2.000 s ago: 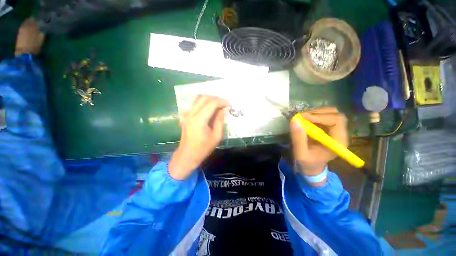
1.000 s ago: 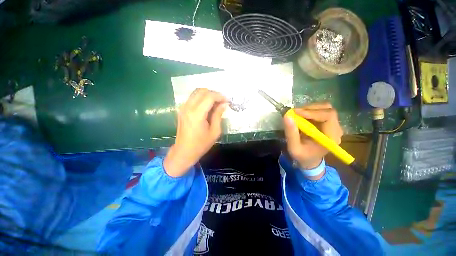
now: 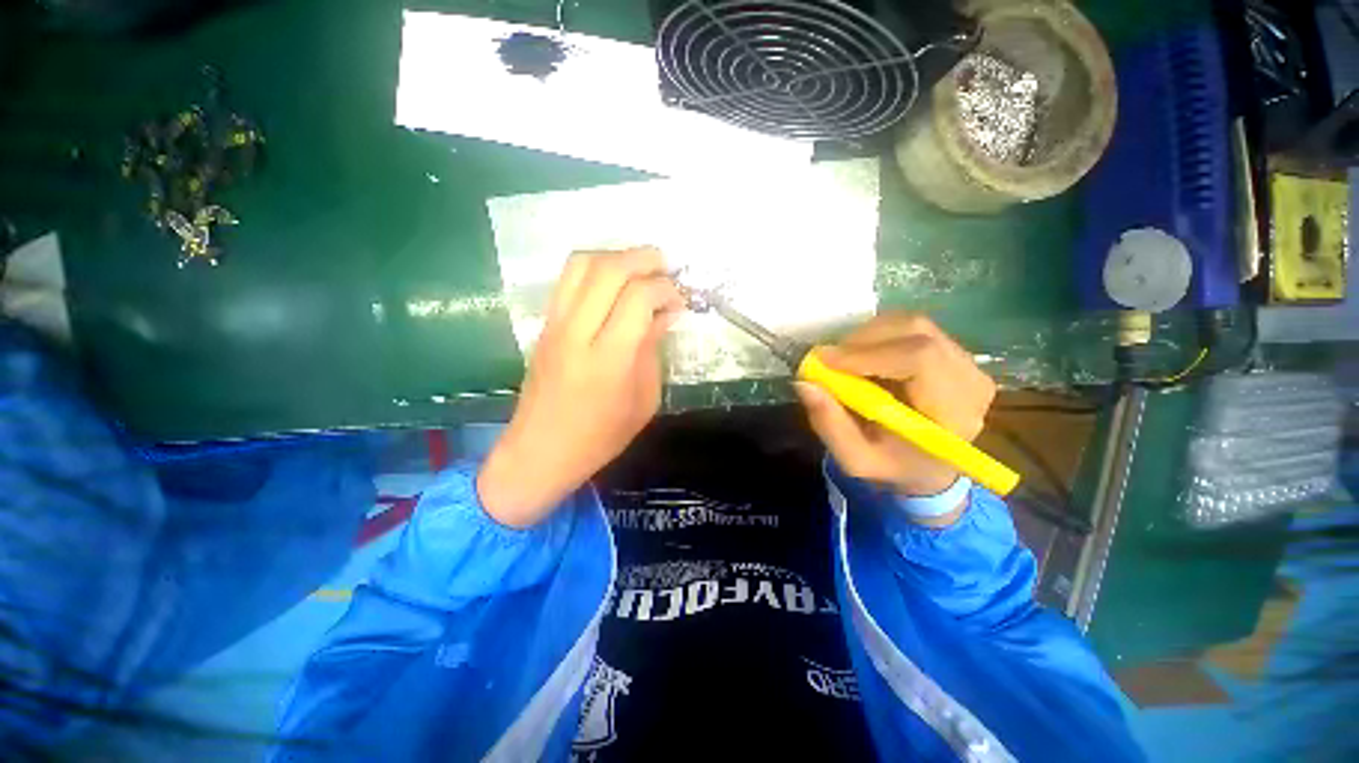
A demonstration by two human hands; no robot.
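My left hand (image 3: 599, 350) pinches a tiny dark and silvery workpiece (image 3: 695, 298) between its fingertips, over the pale work pad (image 3: 574, 224). My right hand (image 3: 906, 403) holds the soldering iron (image 3: 902, 423) by its yellow handle, like a pen. The iron's thin metal tip points up and left and meets the workpiece; whether it truly touches is too small to tell. Glare whitens much of the pad. The workpiece is partly hidden by my left fingertips.
The white strip (image 3: 447, 75) bears tiny dark parts (image 3: 531, 54). Behind are the fan guard (image 3: 787, 69) and tip cleaner pot (image 3: 933, 154). Right: blue soldering station (image 3: 1170, 164), yellow plate (image 3: 1310, 239), clear trays (image 3: 1267, 450). Left: loose small assemblies (image 3: 194, 164), another person's blue sleeve (image 3: 75, 447).
The iron's tip has moved down and left from above the pad to the workpiece. My left hand keeps its pinch. The bench things sit higher in view. The neighbour's hand has left the picture.
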